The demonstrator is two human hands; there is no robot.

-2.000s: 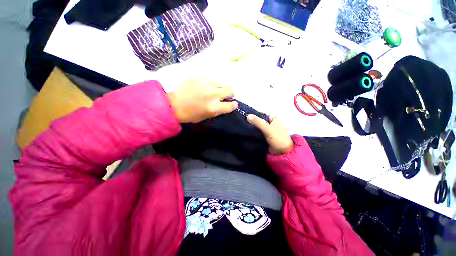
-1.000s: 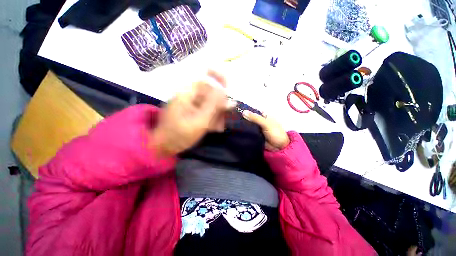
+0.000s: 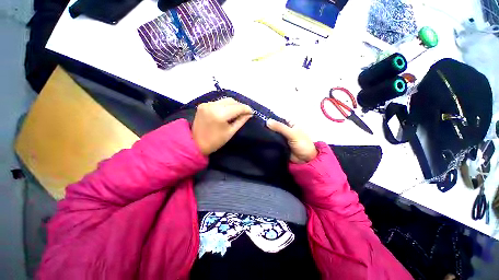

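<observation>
The black garment piece (image 3: 249, 147) lies over the lap and up against the table edge. A thin silvery chain trim (image 3: 259, 115) runs along its upper edge. My left hand (image 3: 218, 124) has its thumb and fingertips pinched together at the trim; a needle or thread there is too fine to see. My right hand (image 3: 295, 143) grips the garment edge just right of it, thumb on top by the trim, its other fingers hidden under the cloth.
On the white table (image 3: 262, 82) lie a striped pouch (image 3: 186, 34), yellow-handled pliers (image 3: 273, 41), a blue booklet (image 3: 313, 15), red-handled scissors (image 3: 346, 109), black thread cones (image 3: 382, 79) and a black handbag (image 3: 451, 104). A tan board-like piece (image 3: 74, 131) is at left.
My left hand went from the garment edge, lifted and blurred back towards the body, and is now at the trim again. My right hand has kept its hold. More garment edge shows beyond my left hand.
</observation>
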